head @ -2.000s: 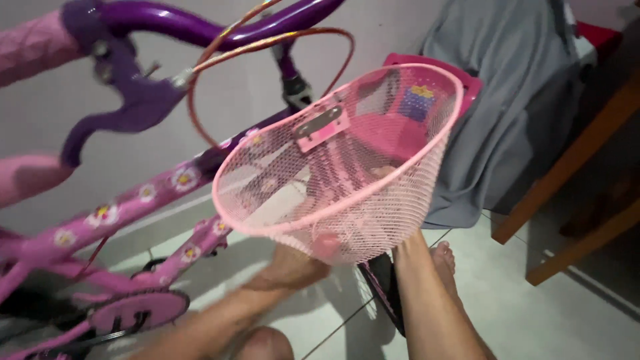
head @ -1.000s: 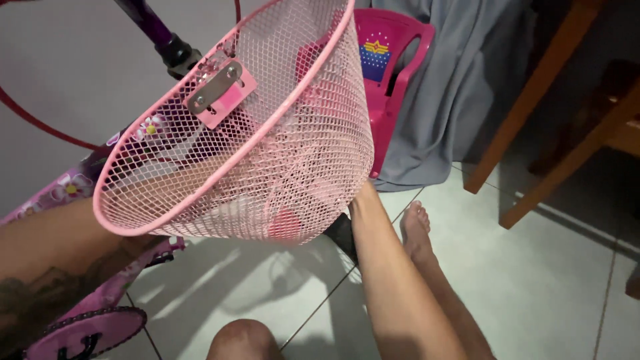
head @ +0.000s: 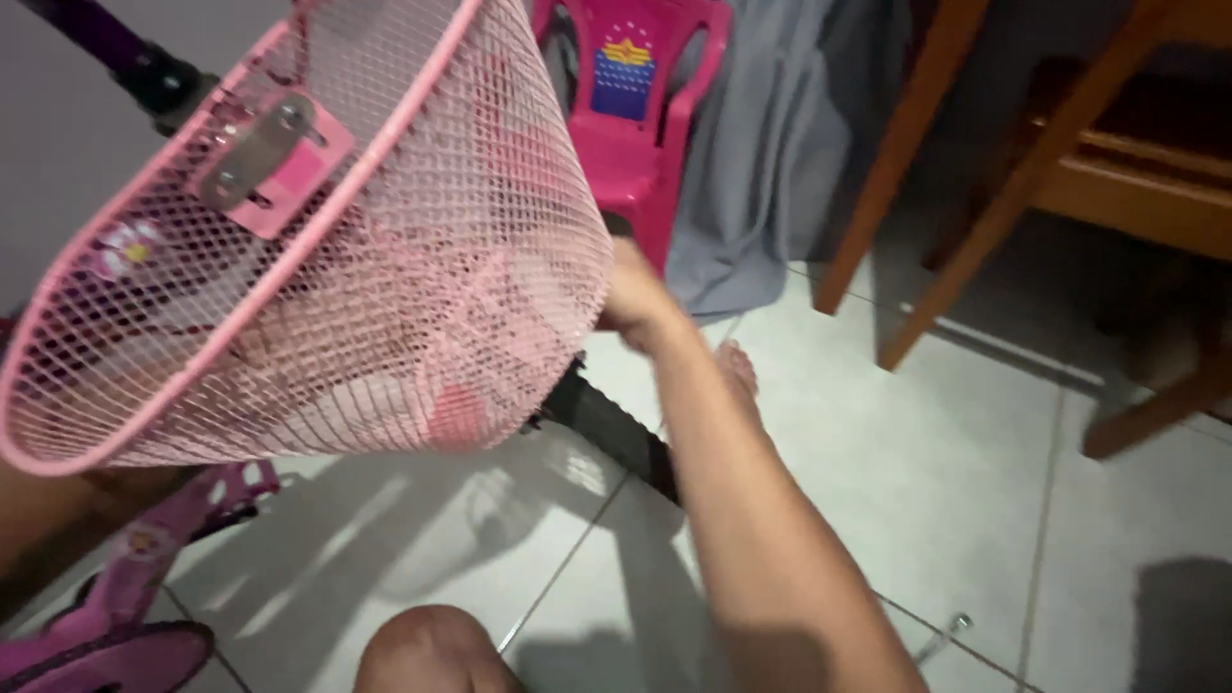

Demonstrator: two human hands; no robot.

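Observation:
A pink wire-mesh bicycle basket (head: 462, 231) with a metal bracket plate (head: 255, 154) fills the left and middle of the head view. It is fixed near the dark stem of a pink child's bicycle (head: 144, 539). My right hand (head: 630, 289) is at the basket's right side, partly hidden behind the mesh and blurred; what its fingers hold cannot be seen. My left forearm comes in from the left edge and passes behind the basket, and the left hand is hidden or only vaguely seen through the mesh. A black tyre (head: 606, 428) shows below the basket.
A pink plastic child's chair (head: 626, 164) stands behind the basket, beside a grey cloth (head: 760, 173). Wooden furniture legs (head: 905, 164) stand at the right. A small shiny metal object (head: 958, 626) lies on the tiled floor (head: 914, 462) at the lower right. My bare knee is at the bottom.
The view has come closer to the basket and shifted, so the handlebar grip has left the frame. My right hand stays at the basket's right side.

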